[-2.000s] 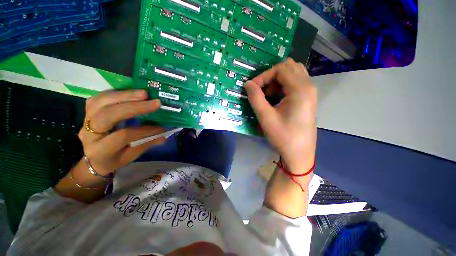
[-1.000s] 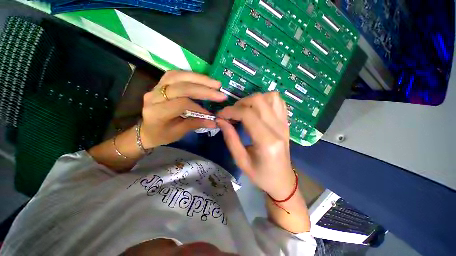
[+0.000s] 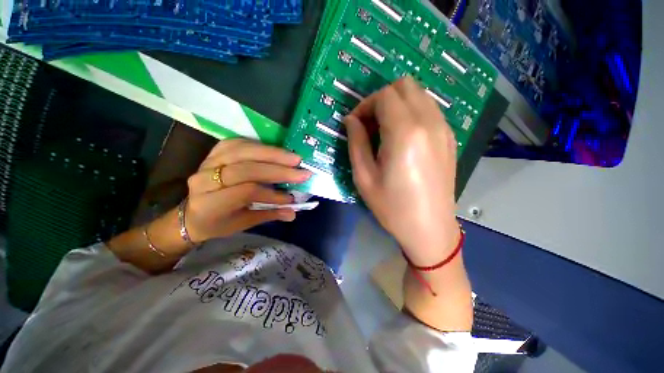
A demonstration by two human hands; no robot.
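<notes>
The green PCB panel lies tilted in front of me, with rows of pale connectors; layered green edges show at its left side. My left hand is at its lower left corner. It pinches the folded white label sheet below the panel edge, with other fingers over the corner. My right hand is over the panel's lower middle, thumb and fingertips down at a connector row. A small white label shows beside these fingertips on the panel. Whether the fingers still grip a label is hidden.
Blue PCB panels lie in an overlapping pile at upper left. Green-and-white tape runs along the edge. A slotted rack is at left. At right are silver rails, a blue panel and a pale machine cover.
My right hand has moved from the label sheet up onto the green panel. My left hand still holds the sheet and has shifted slightly left and down. The view has shifted too.
</notes>
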